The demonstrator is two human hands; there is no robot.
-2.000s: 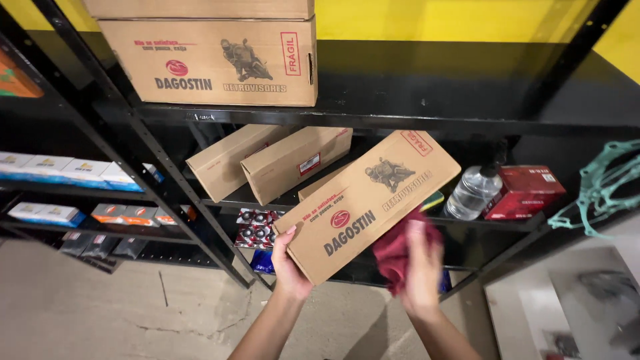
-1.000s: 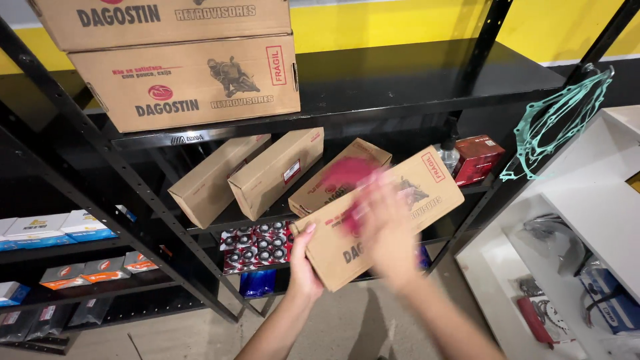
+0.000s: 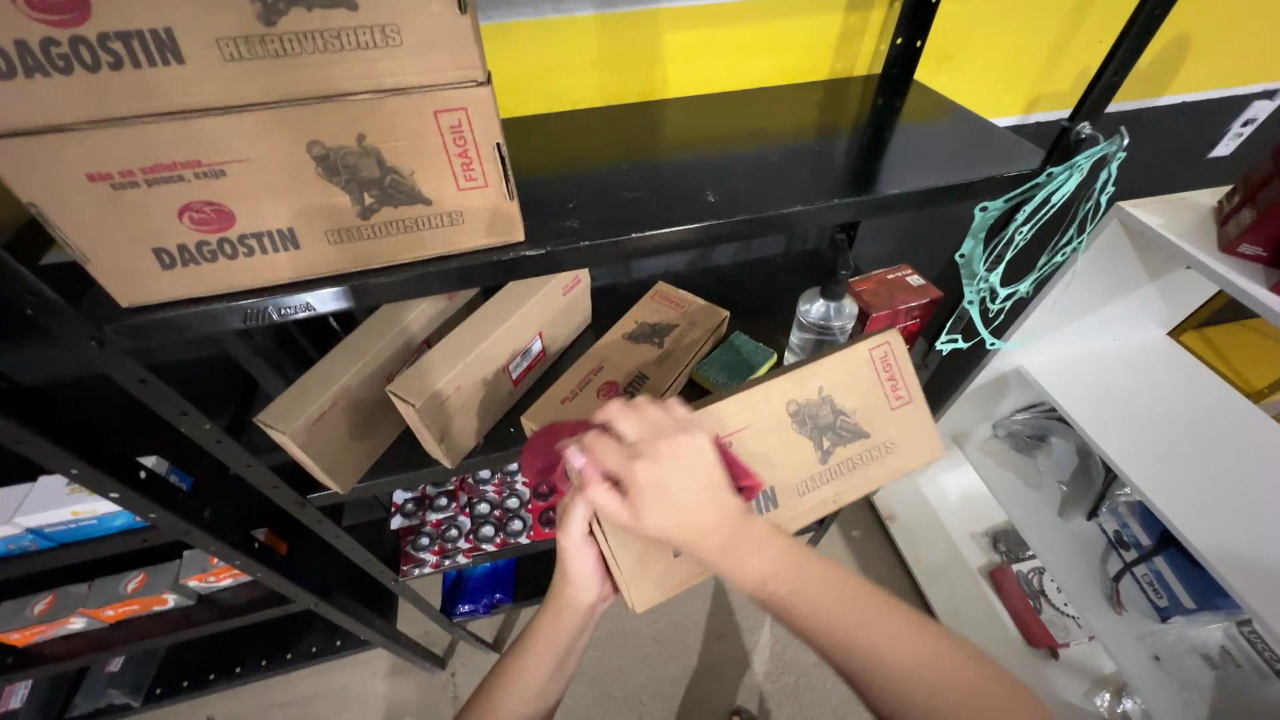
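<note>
My left hand (image 3: 582,545) grips the left end of a long printed cardboard box (image 3: 845,440), tilted up to the right in front of the shelves. Over that same end, my right hand (image 3: 660,470) holds a dark red cloth (image 3: 550,452) against the box, and its fingers partly hide the cloth. Behind them, a similar printed box (image 3: 640,345) lies on the middle shelf beside a green and yellow sponge (image 3: 735,361). A clear bottle with a black top (image 3: 822,318) stands right of the sponge, next to a red box (image 3: 895,297).
Two plain-sided cardboard boxes (image 3: 365,385) (image 3: 495,370) lean at the left of the middle shelf. Large cartons (image 3: 300,200) are stacked on the black upper shelf (image 3: 740,160). Teal gaskets (image 3: 1030,240) hang at the right, by a white shelf unit (image 3: 1150,400). Blister-packed round parts (image 3: 470,520) sit lower down.
The right hand and red cloth have moved from the middle of the held box to its left end. The left hand still holds that end. The view has shifted.
</note>
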